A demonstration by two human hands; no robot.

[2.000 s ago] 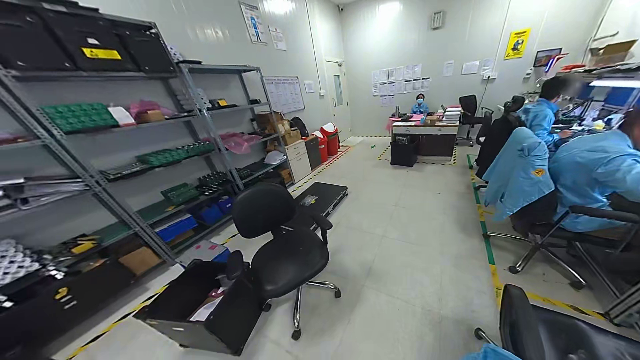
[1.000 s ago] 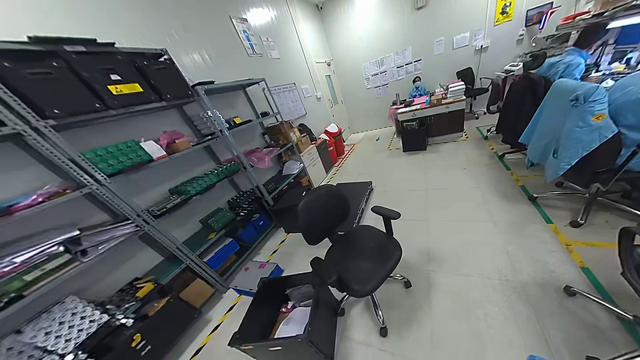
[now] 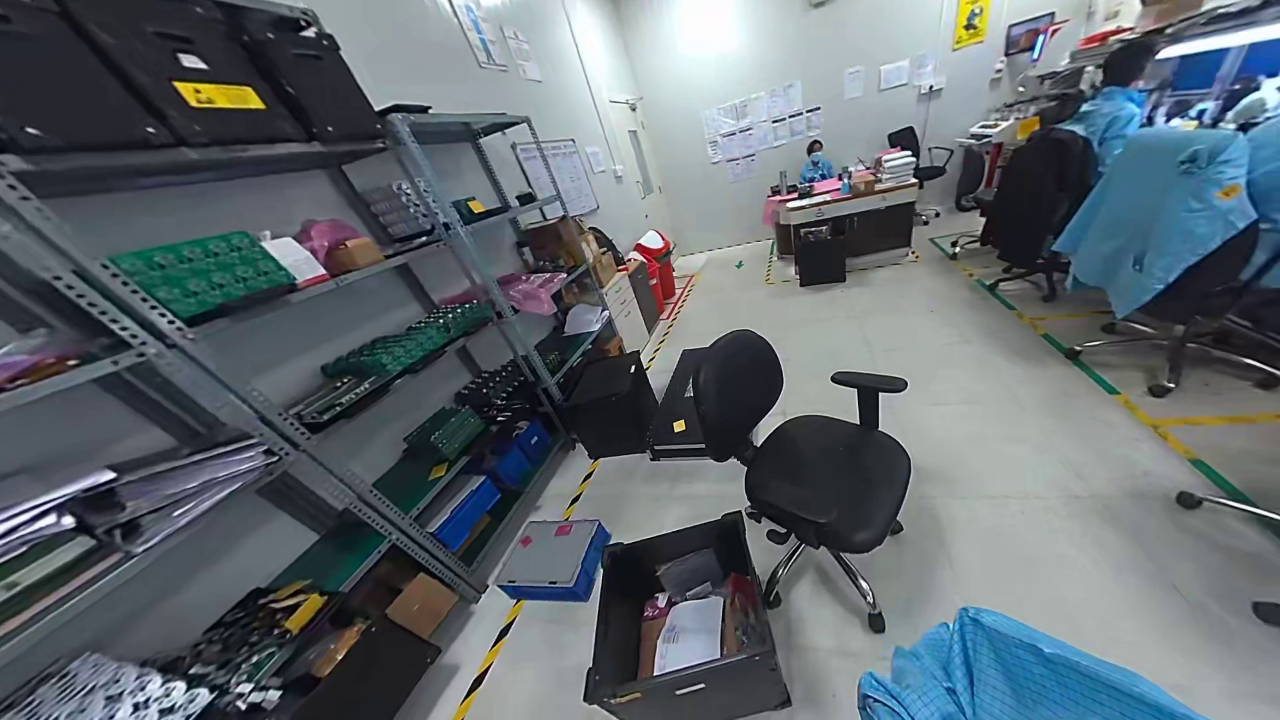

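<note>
Neither of my hands shows in the head view. Blue checked fabric (image 3: pixel 1020 670), seemingly a garment, fills part of the bottom right edge. A black swivel chair (image 3: pixel 830 485) with an armrest stands at the centre. Left of its wheels, an open black bin (image 3: pixel 690 690) on the floor holds papers, bags and a brown box. A blue crate with a grey lid (image 3: pixel 555 560) lies beside the bin, near the shelves.
Metal shelving (image 3: pixel 300 290) with green circuit boards (image 3: pixel 205 275) and black bins runs along the left. A desk (image 3: pixel 850 215) with a masked person behind it stands at the back. Chairs draped with blue coats (image 3: pixel 1160 220) and a seated person line the right side. Floor tape (image 3: pixel 1090 375) marks the aisle.
The view has swung toward the shelves and moved closer to the chair and open bin. Blue checked fabric has come in at the bottom right.
</note>
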